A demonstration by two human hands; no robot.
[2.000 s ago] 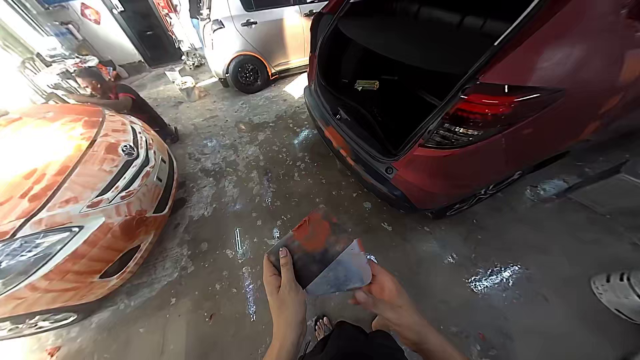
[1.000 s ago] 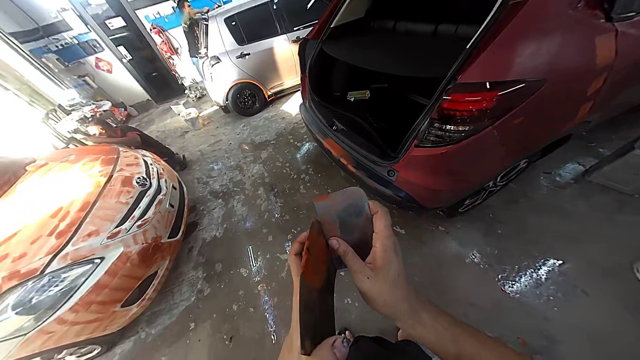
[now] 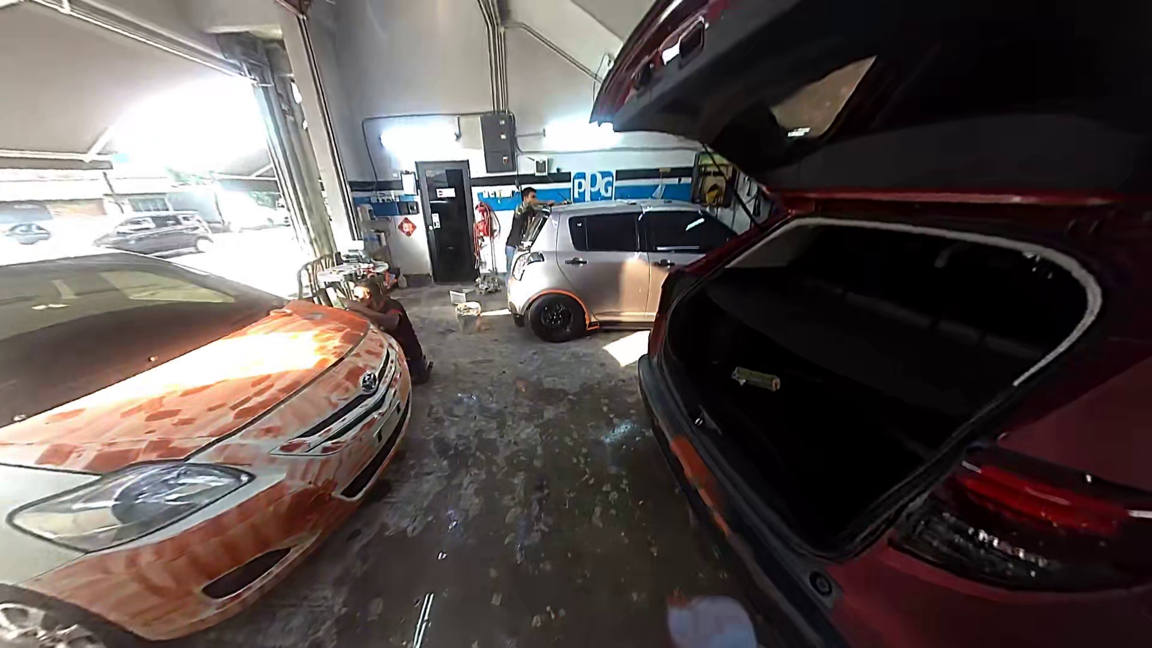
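Neither of my hands shows in the head view. At the bottom edge, a blurred pale flat piece point(image 3: 711, 623) with a bit of orange at its left edge is partly cut off; what holds it is hidden. It lies low in the view, beside the dark red car's rear bumper point(image 3: 697, 481), which bears a streak of orange filler. The car's tailgate point(image 3: 846, 126) is raised over the open boot, and its red tail light point(image 3: 1035, 513) is at the lower right.
At left is a car with orange filler patches on its bonnet point(image 3: 225, 378). A person point(image 3: 400, 333) crouches beyond it. A silver hatchback point(image 3: 612, 261) stands at the back, with another person point(image 3: 524, 220) behind it. A white bucket point(image 3: 468, 315) rests on the stained floor point(image 3: 531, 432).
The view has tilted up strongly. Both hands, seen before with a flat pale plate and a dark piece bearing orange filler, are out of view.
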